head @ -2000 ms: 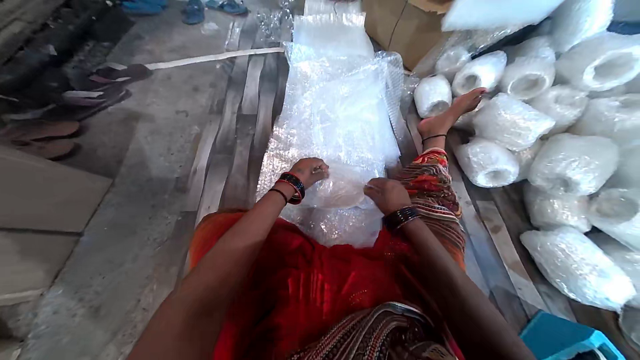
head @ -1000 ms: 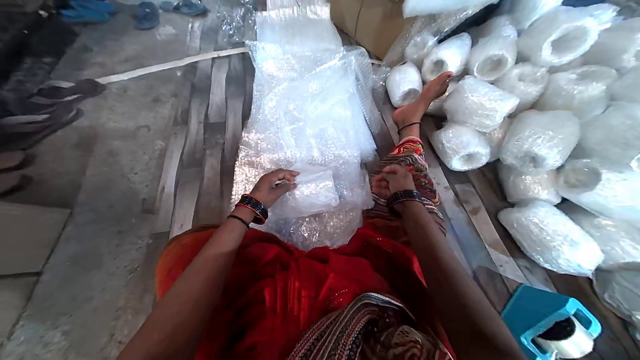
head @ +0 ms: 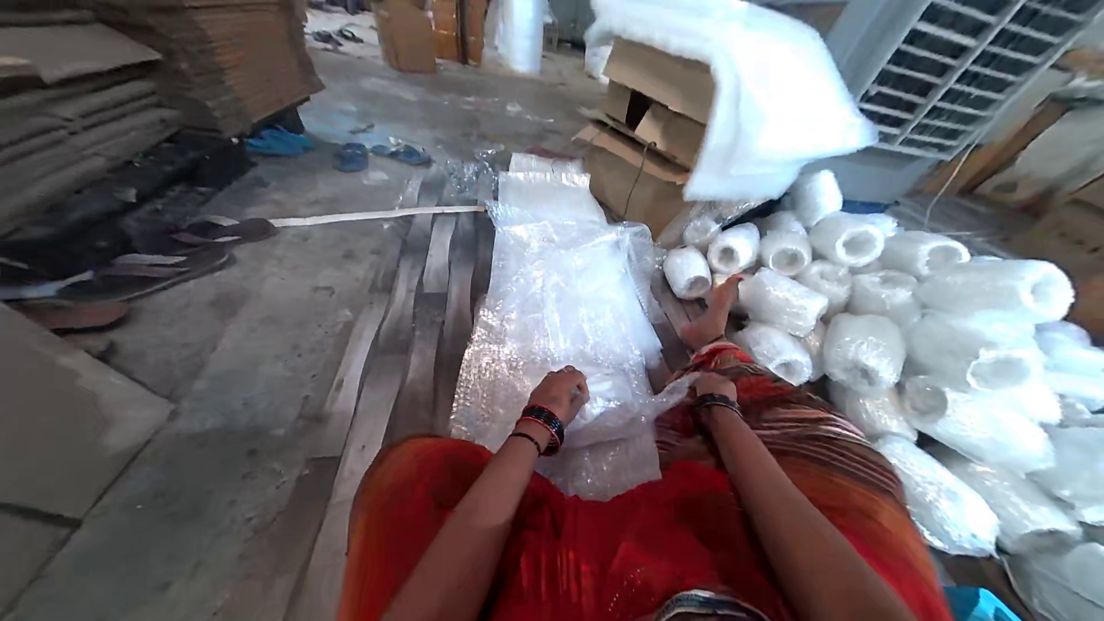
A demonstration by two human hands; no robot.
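Long sheets of bubble wrap (head: 561, 302) lie in a stack on the floor in front of my lap. My left hand (head: 562, 393) rests curled on a whitish bundle (head: 608, 388) at the near end of the stack; what is inside the bundle cannot be told. My right hand (head: 716, 388), beside my raised leg, is closed on a corner of clear plastic wrap (head: 668, 398), which is pulled taut to the right from the bundle.
Many bubble-wrapped rolls (head: 865, 352) are heaped at the right, close to my bare foot (head: 714, 315). Cardboard boxes (head: 655, 112) under white foam sheeting (head: 759, 86) stand beyond the stack. A blue tape dispenser (head: 979, 604) sits at the bottom right edge. Sandals (head: 379, 153) lie further off.
My right hand has moved away from the bundle and now draws a corner of plastic out to the right. My left hand remains by the bundle. The view has tilted up.
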